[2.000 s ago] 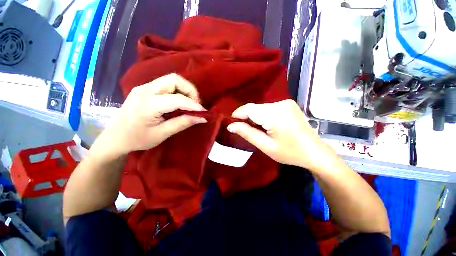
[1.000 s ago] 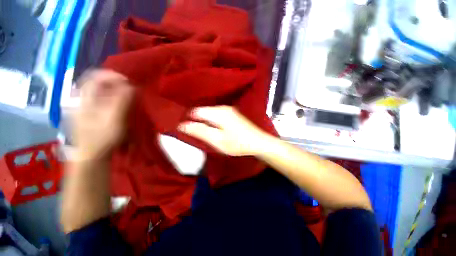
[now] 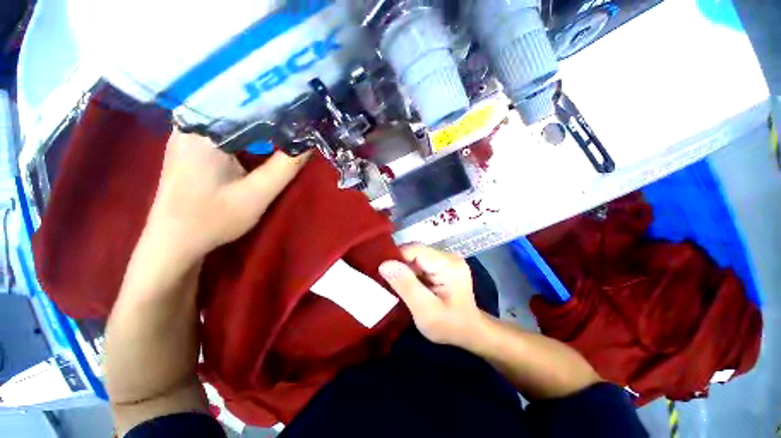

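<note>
The red garment (image 3: 283, 248) lies over the table's left part and hangs over its front edge. Its edge reaches the presser foot area (image 3: 349, 167) of the overlock machine (image 3: 248, 60). My left hand (image 3: 218, 188) lies on the cloth just left of the foot, its fingertips partly hidden under the machine head. My right hand (image 3: 437, 291) pinches the garment's edge between thumb and fingers at the table's front. A white label (image 3: 354, 293) lies on the cloth between my hands.
Grey ribbed cylinders (image 3: 424, 64) stand at the machine's front. A black slotted bracket (image 3: 586, 135) and red scraps (image 3: 445, 216) are on the table to the right. Below right, a blue bin (image 3: 698, 210) holds a heap of red garments (image 3: 642, 291).
The view has turned toward the machine. The garment has moved from the maroon panel to the presser foot. My left hand is now beside the foot, and my right hand holds the near edge.
</note>
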